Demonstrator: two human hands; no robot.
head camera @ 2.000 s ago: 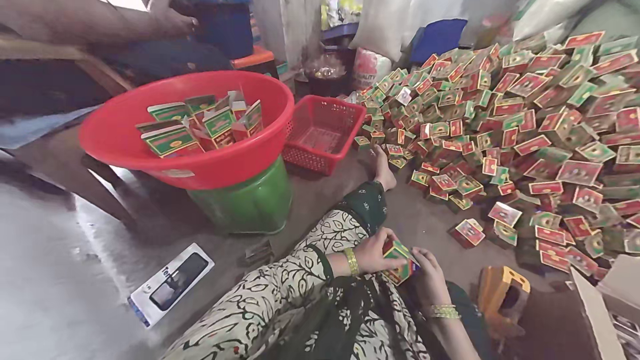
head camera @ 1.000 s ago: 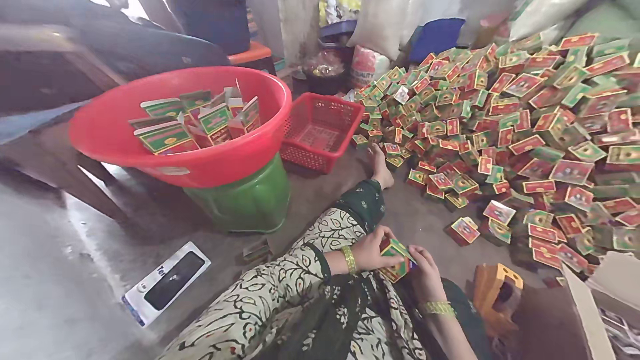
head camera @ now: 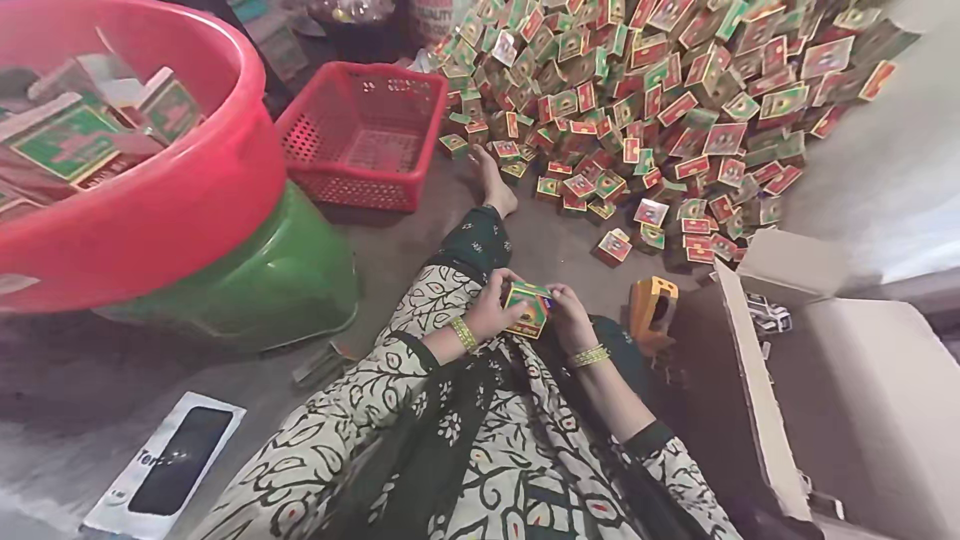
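Note:
Between my two hands, over my lap, is a small green, red and yellow printed carton [head camera: 528, 309]. My left hand [head camera: 491, 309] grips its left side, with the thumb over the front. At the carton's upper right edge my right hand [head camera: 571, 319] has its fingertips on it, near a small blue spot. Many similar small cartons [head camera: 660, 112] lie heaped on the floor ahead and to the right. Flat or partly folded cartons [head camera: 67, 139] stand in a large red plastic tub [head camera: 187, 202] at the left.
The tub rests on a green plastic container [head camera: 285, 277]. A red perforated basket [head camera: 360, 180] stands beyond it. A yellow object [head camera: 651, 311] and an open cardboard box [head camera: 757, 397] are at my right. A printed box [head camera: 169, 465] lies on the floor at lower left.
The view has shifted down and closer. My hands have stayed on the carton, whose green and red printed face is now turned more toward me.

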